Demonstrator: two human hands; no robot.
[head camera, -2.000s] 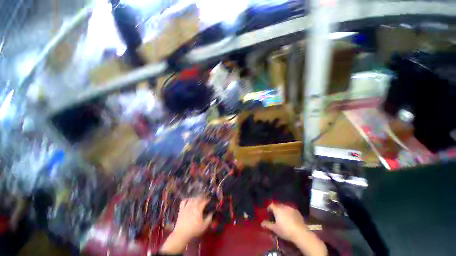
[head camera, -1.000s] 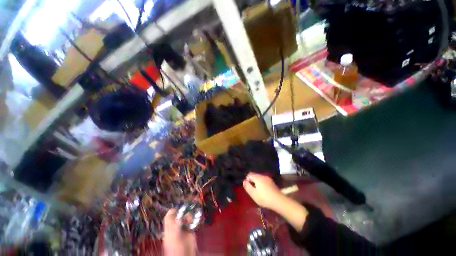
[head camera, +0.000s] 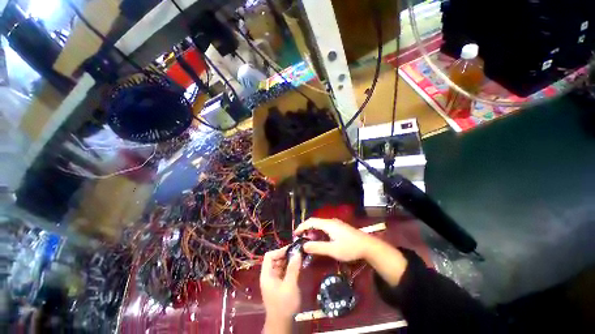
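Note:
My left hand (head camera: 282, 280) holds a small black-and-silver wired unit (head camera: 297, 249) between thumb and fingers. My right hand (head camera: 336, 240) closes on the same unit from the right, its fingertips at the top. Whether it also holds a black piece cannot be seen. Thin wires stand up from the unit. A round black unit with silver spots (head camera: 336, 295) lies on the red mat (head camera: 261, 306) below my right hand. The tangled heap of wired units (head camera: 202, 228) is to the left. The dark pile of black pieces (head camera: 326, 189) is just beyond my hands.
An open tan carton (head camera: 303, 156) of black pieces stands behind the pile. A white box (head camera: 391, 140) and a black electric screwdriver (head camera: 434, 215) are to the right. A black fan (head camera: 149, 111) is at the back left. A bottle (head camera: 463, 81) stands by a black stack (head camera: 522, 45).
My right hand has come from the dark pile to my left hand, and both now meet at the unit. My left hand has moved right. The view has shifted slightly.

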